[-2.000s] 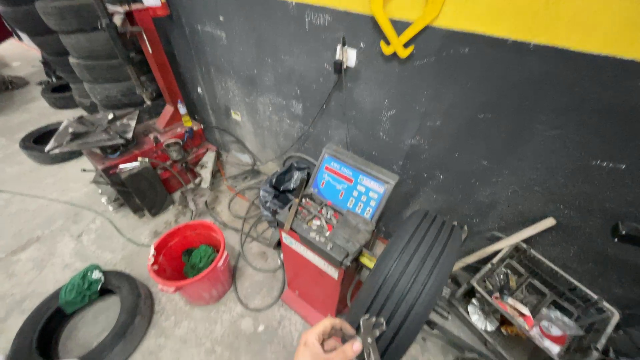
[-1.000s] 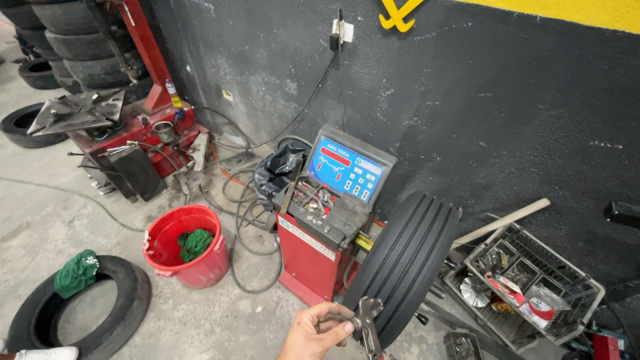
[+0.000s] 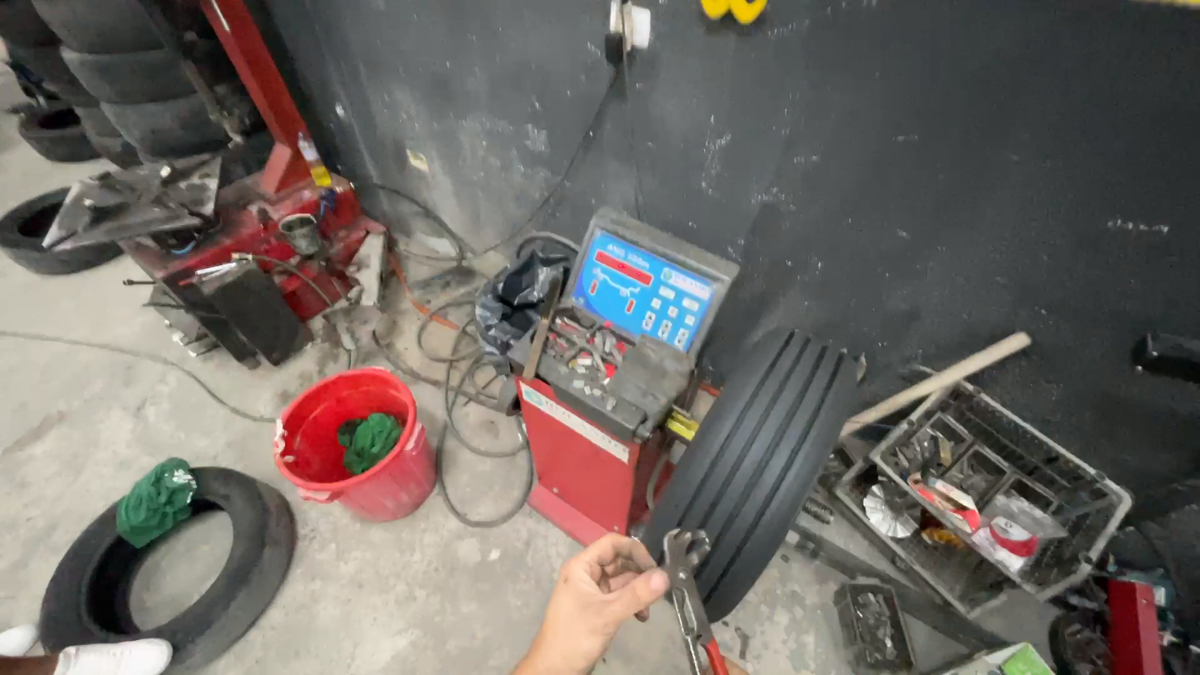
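Note:
My left hand [image 3: 605,600] is at the bottom centre, thumb and fingers drawn together; whether a small piece is between them I cannot tell. Just right of its fingertips are the metal jaws of wheel-weight pliers [image 3: 687,595] with a red handle. Only a sliver of my right hand [image 3: 737,668] shows at the bottom edge, around that handle. Behind the pliers a grooved tyre [image 3: 764,459] stands upright on the side of a red wheel balancer [image 3: 581,459]. The balancer's blue panel [image 3: 642,291] faces me, and small metal weights [image 3: 591,347] lie in its top tray.
A red bucket [image 3: 398,478] holds green cloth. A tyre [image 3: 258,562] with green cloth on it lies left, beside a person's white shoes [image 3: 117,656]. Farther back is a red tyre changer [image 3: 244,225]. Cables [image 3: 455,469] cross the floor. A crate [image 3: 1116,511] of parts sits right.
My left hand has moved closer to the pliers' jaws than two seconds ago. The view has tilted down and shifted.

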